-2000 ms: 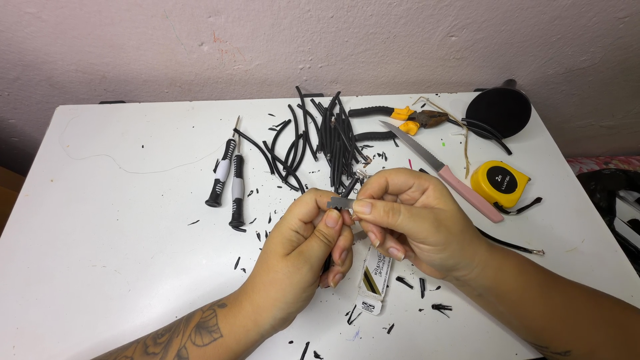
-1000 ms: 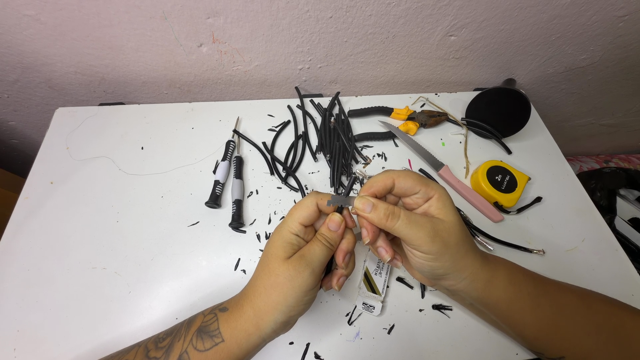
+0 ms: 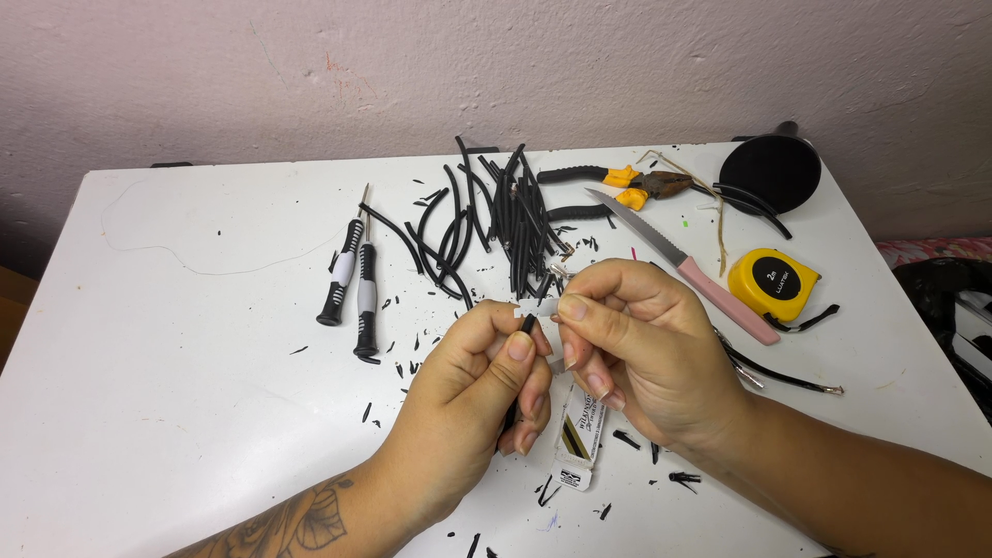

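My left hand (image 3: 484, 380) grips a short black cable piece (image 3: 528, 323), its top end poking up between thumb and forefinger. Between the thumb and forefinger of my right hand (image 3: 639, 341) is a thin grey razor blade (image 3: 536, 308), lying across the cable's tip. Whether the edge touches the cable cannot be told. Behind my hands is a pile of cut black cables (image 3: 515, 225), some with bare copper strands at the ends. A razor blade box (image 3: 577, 442) lies below my right hand. Black sheath scraps (image 3: 684, 479) are scattered around.
Two small screwdrivers (image 3: 366, 302) lie left of the pile. To the right are orange-and-black pliers (image 3: 620, 182), a serrated knife with a pink handle (image 3: 725, 298), a yellow tape measure (image 3: 775, 283), a round black object (image 3: 769, 174) and a stripped cable (image 3: 783, 376). A wall borders the white table (image 3: 194, 403).
The blade in my right hand has changed its angle and now looks lighter. Both hands stay nearly in place.
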